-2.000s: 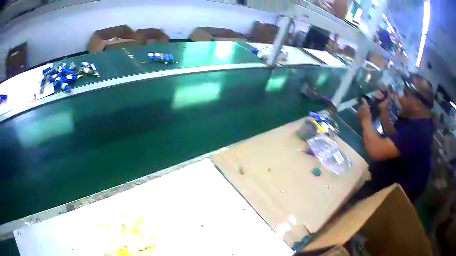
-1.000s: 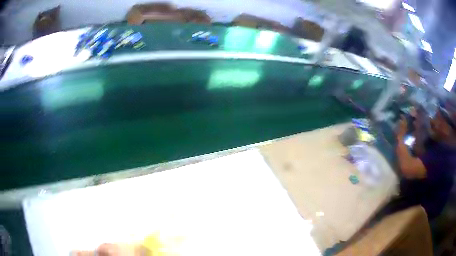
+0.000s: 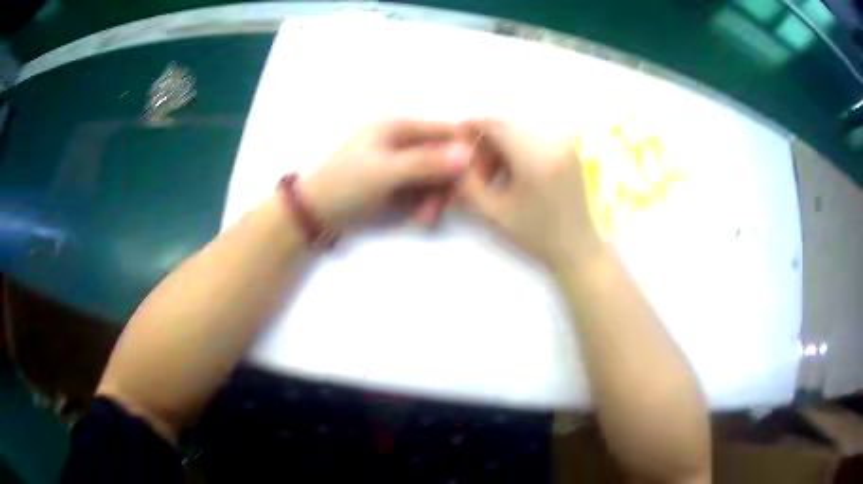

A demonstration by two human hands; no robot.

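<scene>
My left hand (image 3: 388, 170), with a red band at the wrist, and my right hand (image 3: 525, 184) meet over the upper middle of the white work sheet (image 3: 426, 312). Both hands are blurred and their fingertips come together. A small dark shape shows between the fingers, but I cannot tell what it is or whether it is held. Loose yellow slips (image 3: 634, 175) lie on the sheet just right of my right hand.
A small heap of silvery bits (image 3: 170, 93) lies on the green bench (image 3: 142, 189) at left. The green conveyor belt (image 3: 606, 28) runs along the far side. A tan cardboard sheet (image 3: 833, 246) is at the right edge, with brown carton parts at lower right.
The view has swung down and left onto the white sheet. Both forearms and hands are now in view; one second ago only blurred fingers showed at the bottom edge.
</scene>
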